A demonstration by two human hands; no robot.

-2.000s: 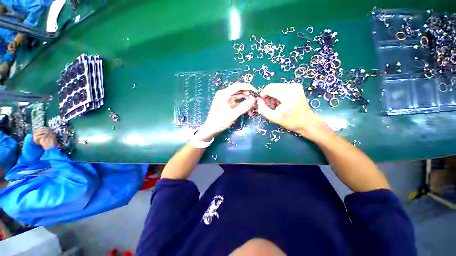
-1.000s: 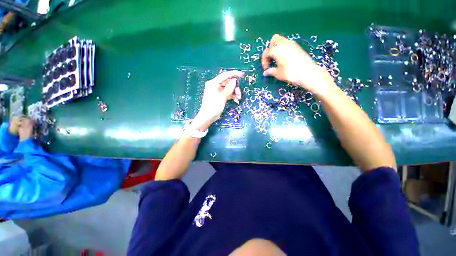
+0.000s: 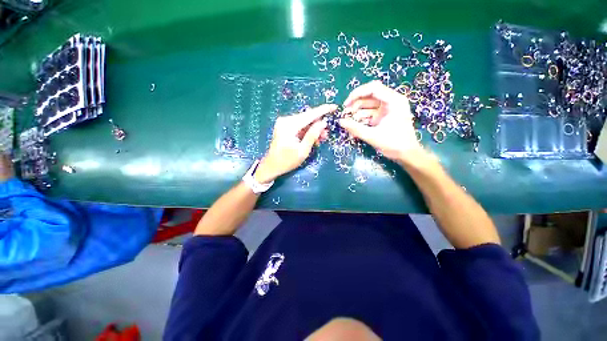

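Note:
My left hand (image 3: 293, 143) and my right hand (image 3: 386, 123) meet at the fingertips over the green bench. Between them is a small dark part (image 3: 335, 120), glinting and partly hidden by the fingers. My left hand pinches it; my right thumb and fingers are at its right side, and whether they hold a ring is too small to tell. Open rings (image 3: 359, 54) lie scattered beyond and below the hands. Closed rings (image 3: 436, 93) are heaped to the right. A clear blister tray (image 3: 249, 113) lies left of and partly under my left hand.
A large-compartment plastic tray (image 3: 532, 136) with mixed rings is at the far right. Stacked pocket trays (image 3: 70, 83) lean at the far left. A small part (image 3: 118, 133) lies near them. A person's blue sleeve (image 3: 80, 233) is at the left. The bench edge (image 3: 319, 211) runs before me.
My right hand has come back from the scattered rings and now meets my left hand. One second ago the hands were apart. The view has shifted slightly, so the leaning trays sit further left.

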